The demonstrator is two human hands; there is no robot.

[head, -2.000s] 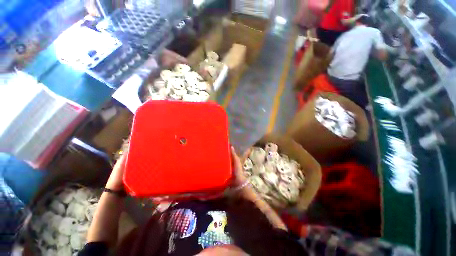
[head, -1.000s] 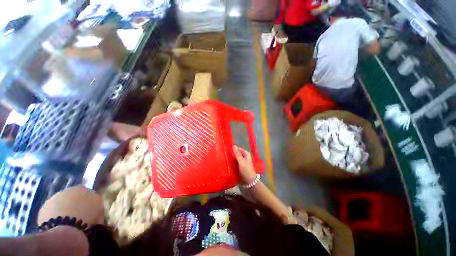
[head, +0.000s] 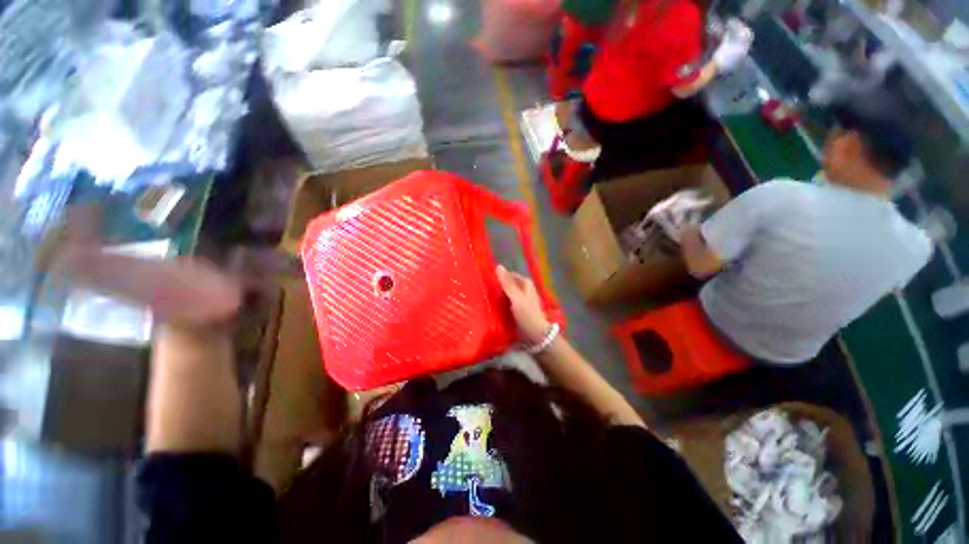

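A bright red plastic stool (head: 393, 282) is held in front of my chest, its square ribbed top with a small centre hole facing me and its legs pointing away to the right. My right hand (head: 523, 305) grips the stool at its right side, by the leg frame; a beaded bracelet is on the wrist. My left hand (head: 159, 282) is off the stool, stretched out to the left and motion-blurred; its fingers cannot be made out.
A seated person in grey (head: 813, 266) is on the right by the green line (head: 887, 393). A person in red (head: 643, 64) stands ahead. Cartons (head: 595, 260) flank the aisle's yellow line. A white wrapped stack (head: 356, 112) is ahead left, blurred benches at far left.
The view has moved forward along the aisle, and the seated person is nearer. The stool went from two hands to my right hand alone and turned. My left hand has swung outward to the left.
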